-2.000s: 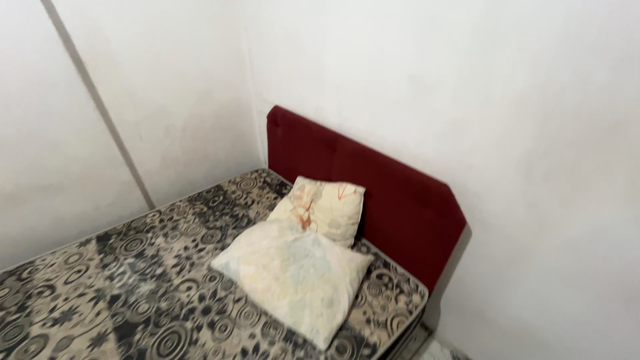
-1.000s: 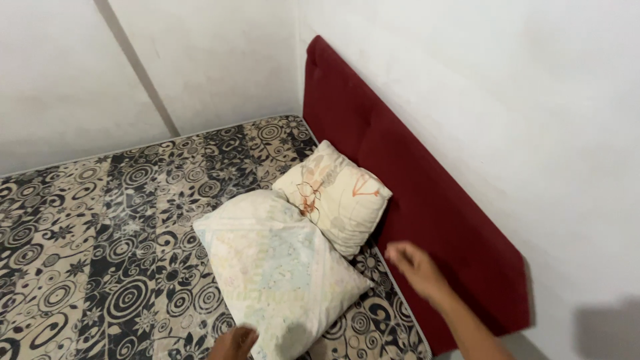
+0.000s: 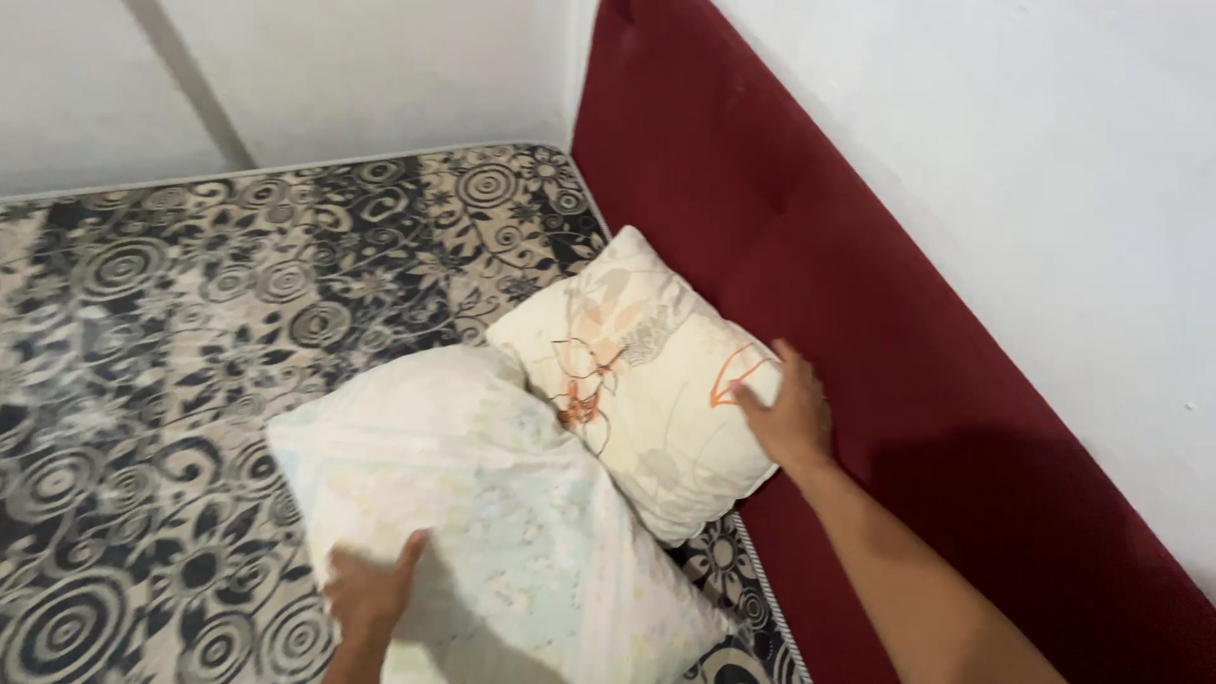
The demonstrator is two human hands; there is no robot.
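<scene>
A pale pillow with a faint blue and green print [image 3: 532, 532] lies on the patterned mattress [image 3: 218, 380]. Its upper corner overlaps or presses against a cream cushion with orange flower drawings [image 3: 655, 380], which sits by the red headboard. My left hand [image 3: 372, 584] is over the left part of the pale pillow, thumb and fingers apart; whether it touches the cloth is unclear. At the cushion's right edge, next to the headboard, is my right hand [image 3: 787, 408], its thumb over the cushion and its fingers spread, with no firm grip visible.
A dark red padded headboard [image 3: 855, 332] runs along the right side of the mattress. Behind it stands a white wall [image 3: 1045, 190]. Another pale wall [image 3: 380, 76] with a grey vertical strip borders the mattress's far edge.
Both hands, absent two seconds ago, have come in over the pillows. Since one second ago my right hand has reached the cushion's edge and my left hand has moved further over the pale pillow. The view is closer.
</scene>
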